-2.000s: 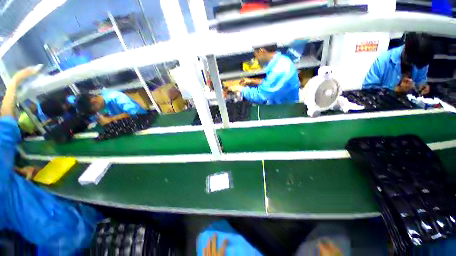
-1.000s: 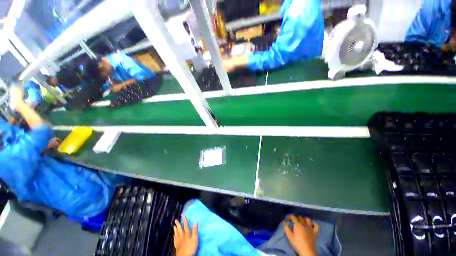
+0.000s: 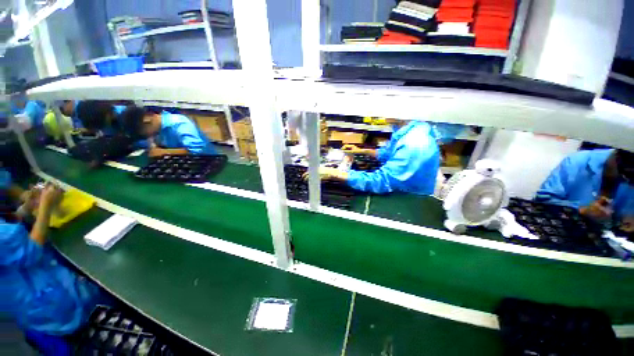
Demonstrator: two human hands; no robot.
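Neither of my hands is in the picture. A clear zip bag with a white label [image 3: 272,315] lies flat on the dark green bench top [image 3: 208,292], nearest in front of me. A black blister tray [image 3: 556,327] lies at the bottom right and is cut off by the lower edge. A thin pale line crosses the bench between the bag and the tray.
White uprights [image 3: 267,160] and a rail stand beyond the bench, beside the green belt. A white fan [image 3: 480,198] stands across. A neighbour in blue [image 3: 42,271] sits left, near white sheets [image 3: 110,231] and a yellow tray [image 3: 71,207]. Workers sit opposite with black trays.
The view has tilted up, showing more shelves. Both my hands, earlier low in the picture near my lap, are out of view. The neighbour's raised arm has come down by the yellow tray.
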